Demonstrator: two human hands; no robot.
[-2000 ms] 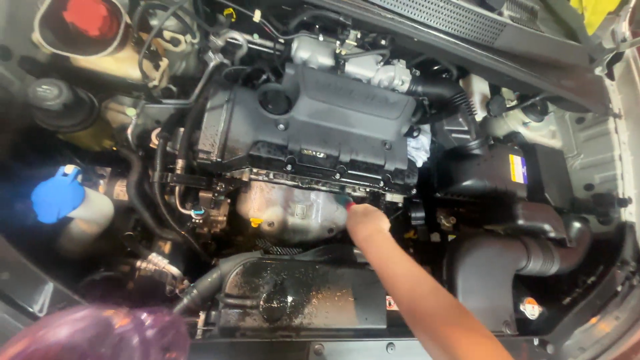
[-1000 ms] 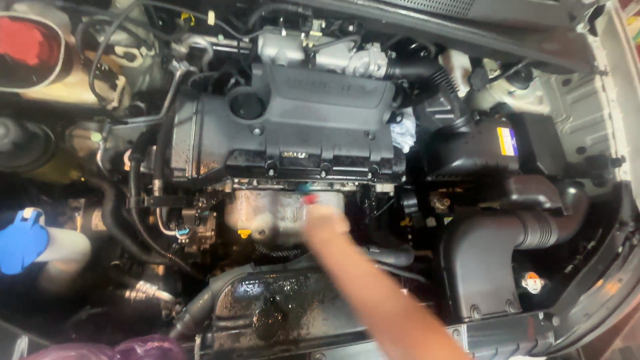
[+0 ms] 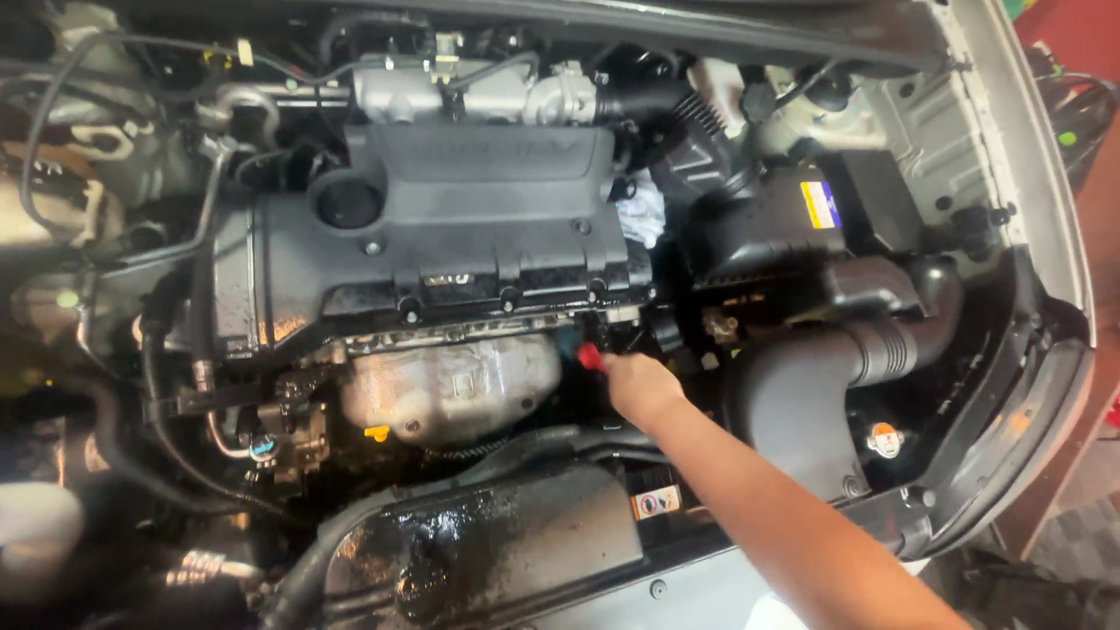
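My right hand [image 3: 643, 385] is closed on a small tool with a red part [image 3: 591, 357] and a blurred dark teal end, perhaps a brush. It is at the right end of the metal exhaust manifold heat shield [image 3: 455, 385], just below the black plastic engine cover [image 3: 490, 201]. Whether the tool's end touches the engine cannot be told. My left hand is out of view.
The black radiator shroud [image 3: 525, 525] lies wet along the front. At the right are a ribbed air intake hose [image 3: 884, 354], a black box with a label [image 3: 779, 219] and a radiator cap [image 3: 885, 440]. A yellow dipstick handle [image 3: 377, 433] sits beside the heat shield.
My right hand with the tool was in front of the heat shield a second ago and is now at its right end. The purple thing at the lower left has left the view, which has shifted.
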